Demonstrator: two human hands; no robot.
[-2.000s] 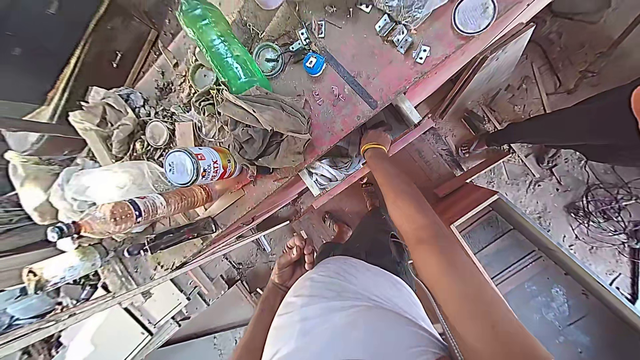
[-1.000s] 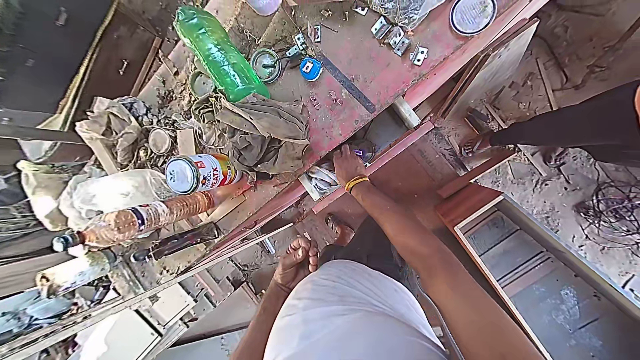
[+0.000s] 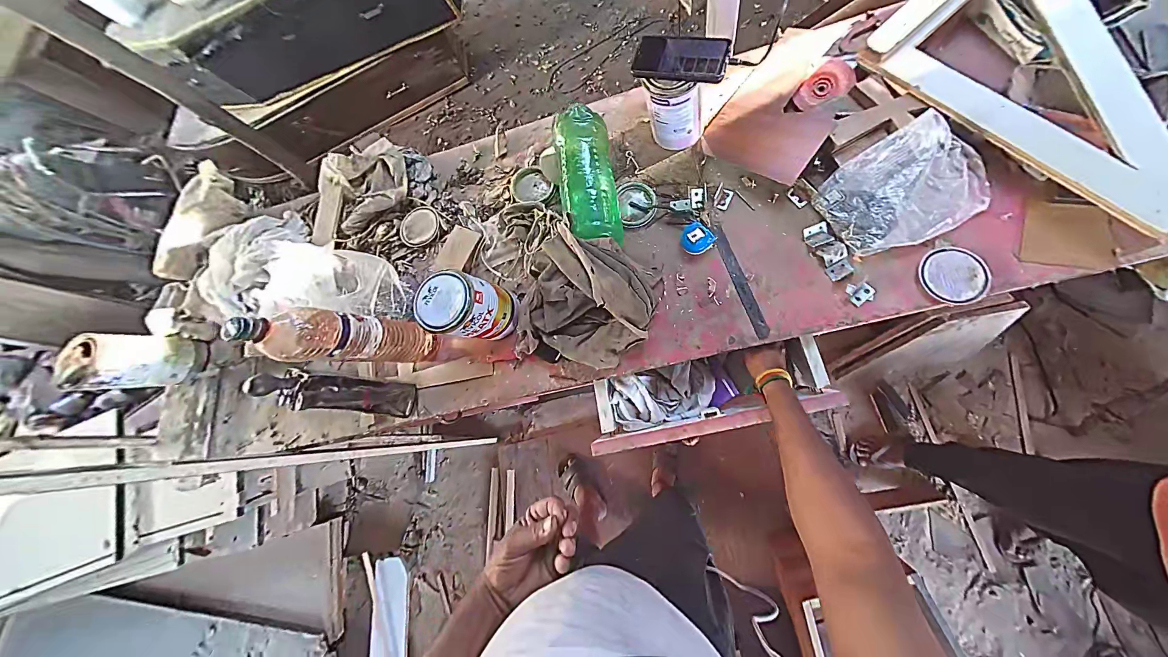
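My right hand (image 3: 765, 363) reaches into the pulled-out drawer (image 3: 721, 425) under the red workbench (image 3: 666, 338); its fingers are partly hidden by the bench edge, so any grip is hidden. Beside it in the drawer lie whitish cloth or plastic (image 3: 659, 398) and a purple item (image 3: 723, 388). A dark flat metal strip (image 3: 741, 285) lies on the bench just above that hand. My left hand (image 3: 540, 538) is held half curled before my body, left of the drawer; whether it holds something small cannot be told.
The bench bears a green plastic bottle (image 3: 586, 173), a blue tape measure (image 3: 698, 238), metal hinges (image 3: 826, 248), a plastic bag (image 3: 903, 187), a brown rag (image 3: 593, 297), a paint can (image 3: 464, 306) and a phone (image 3: 681, 58) on another can. A person's leg (image 3: 1022, 474) is at right.
My right hand has shifted within the drawer toward its right end, away from the purple item it was beside. My left hand stays curled before my body. The view has turned and shows more of the bench.
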